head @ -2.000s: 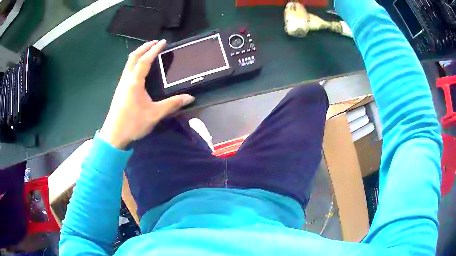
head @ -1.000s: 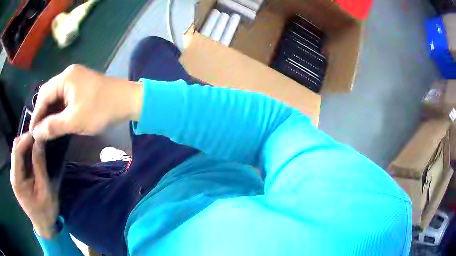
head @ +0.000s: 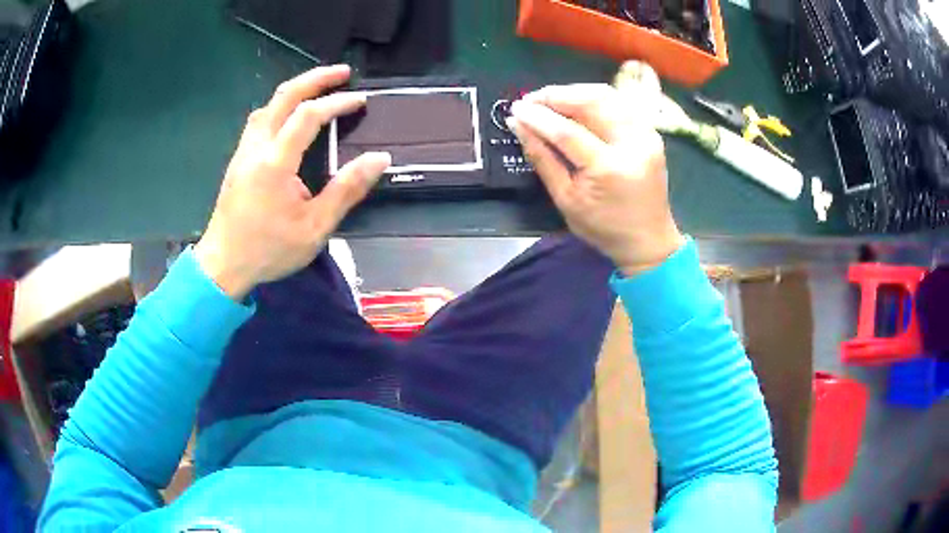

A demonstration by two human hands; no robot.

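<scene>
A black unit with a grey screen in a white frame (head: 416, 135) lies flat on the dark green bench, near its front edge. My left hand (head: 286, 172) holds the unit's left end, thumb and fingertips on the screen frame. My right hand (head: 604, 167) is at the unit's right end, thumb and index finger pinched together at the round control (head: 502, 112). Whether a small part sits between those fingertips cannot be made out. My right fingers hide part of the unit's right end.
An orange box (head: 635, 44) of black parts stands at the back. A mallet (head: 754, 165), yellow-handled pliers (head: 765, 127) and small white pieces (head: 821, 198) lie right. Black units (head: 869, 156) are stacked far right. Black sheets (head: 359, 36) lie behind the unit. Cartons (head: 68, 286) flank my knees.
The view has swung back from the right-hand carton to the bench. My hands, close together a second ago, are now apart, one at each end of the unit. The unit lies straighter than two seconds ago.
</scene>
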